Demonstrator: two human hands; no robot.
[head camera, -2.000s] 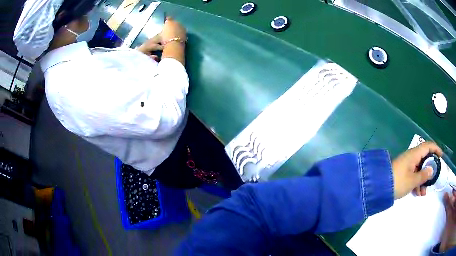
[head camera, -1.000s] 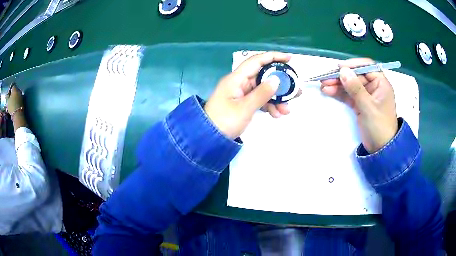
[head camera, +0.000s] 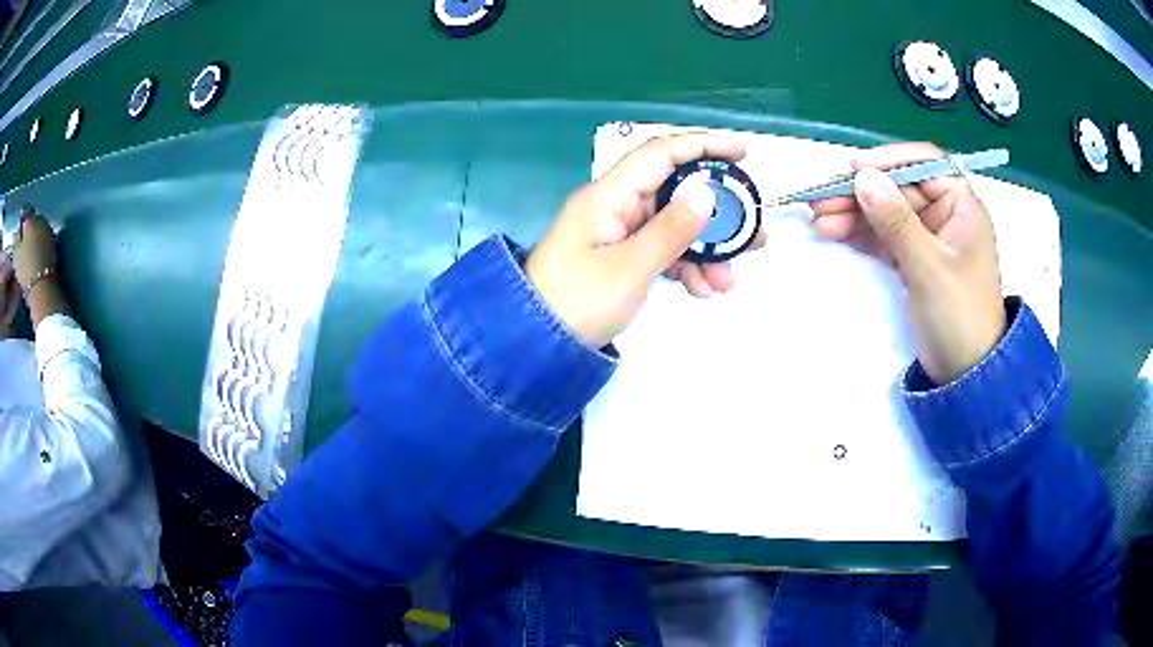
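Observation:
My left hand (head camera: 632, 234) holds a round speaker unit (head camera: 723, 217), black-rimmed with a bluish centre and white arcs, thumb on its face. My right hand (head camera: 929, 234) holds silver tweezers (head camera: 885, 181) like a pen. Their tip points left and meets or nearly meets the disc's right rim; whether the tip grips anything is too small to tell. A white work sheet (head camera: 746, 405) lies under both hands, with a few tiny circles. A strip of arcs on release liner (head camera: 281, 259) lies to the left, with rows of crescents.
A conveyor belt (head camera: 607, 57) runs across the back with several spaced discs, one nearby at the top (head camera: 735, 10). At the far left a worker in white (head camera: 70, 442) has a hand on the bench. Part of a blue crate (head camera: 167, 617) shows below.
The view has swung right since the first frame, bringing both hands and the tweezers into view. Lately the belt discs shifted right, and the tweezer tip has come closer to the disc's rim.

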